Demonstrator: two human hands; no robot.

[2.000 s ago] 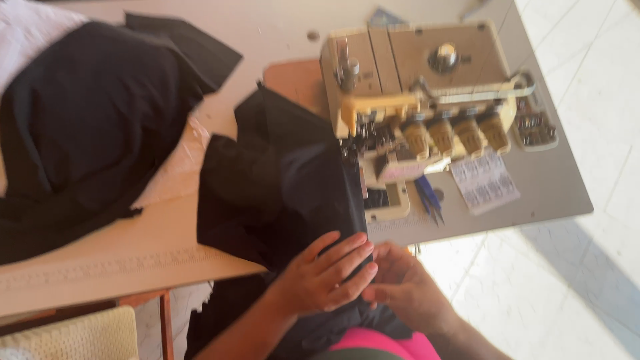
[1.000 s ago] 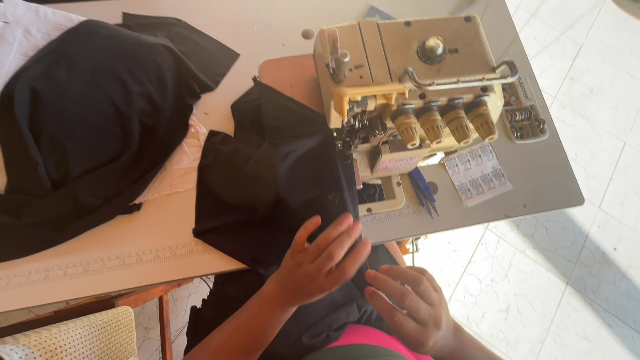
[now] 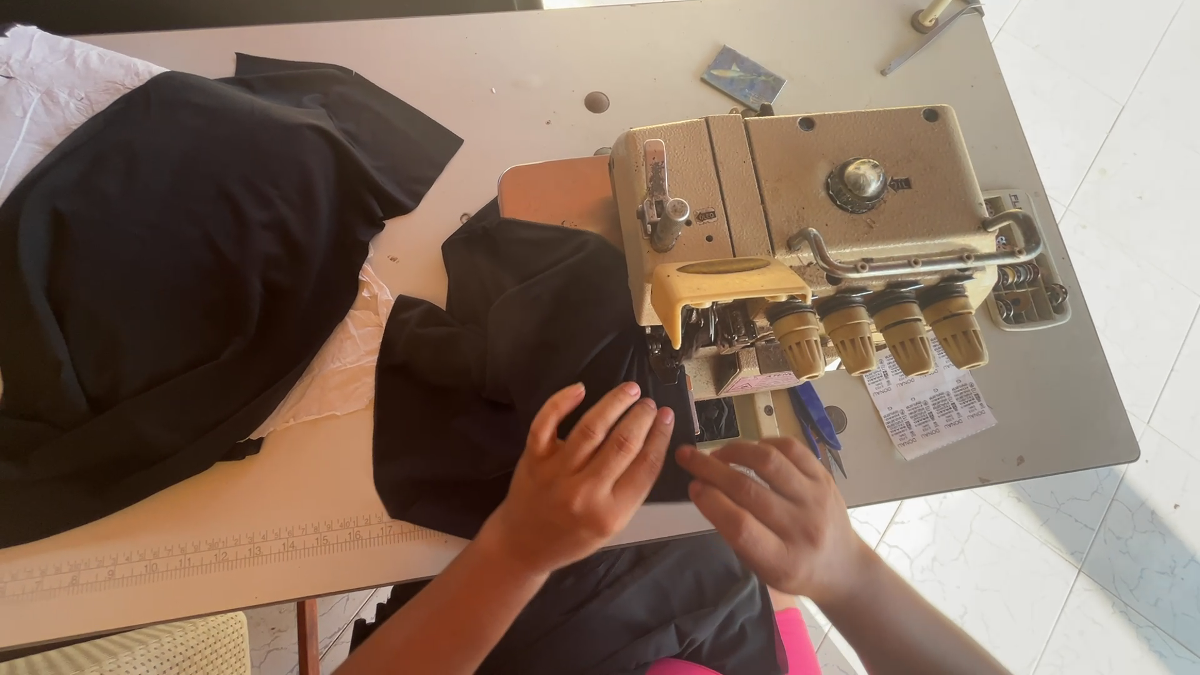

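Note:
Black fabric (image 3: pixel 525 319) lies on the table, its right edge under the presser foot area of a beige overlock sewing machine (image 3: pixel 806 197). My left hand (image 3: pixel 586 469) rests flat on this fabric just below the foot, fingers slightly spread and pointing up. My right hand (image 3: pixel 778 506) is close to its right, fingers bent, the index fingertip at the fabric's right edge; whether it pinches the cloth cannot be seen. More of the black cloth (image 3: pixel 656 600) hangs over the table's front edge onto the lap.
A pile of black fabric (image 3: pixel 178 272) lies on crumpled pale paper (image 3: pixel 323 361) at left. Blue thread snips (image 3: pixel 816 417) and a printed label sheet (image 3: pixel 928 398) are by the machine. A printed ruler scale (image 3: pixel 225 558) runs along the front edge; a woven chair (image 3: pixel 159 647) stands below.
My right hand has come up from the table's front edge toward the presser foot. My left hand stays on the fabric. The fabric near the foot has shifted slightly. The view has moved.

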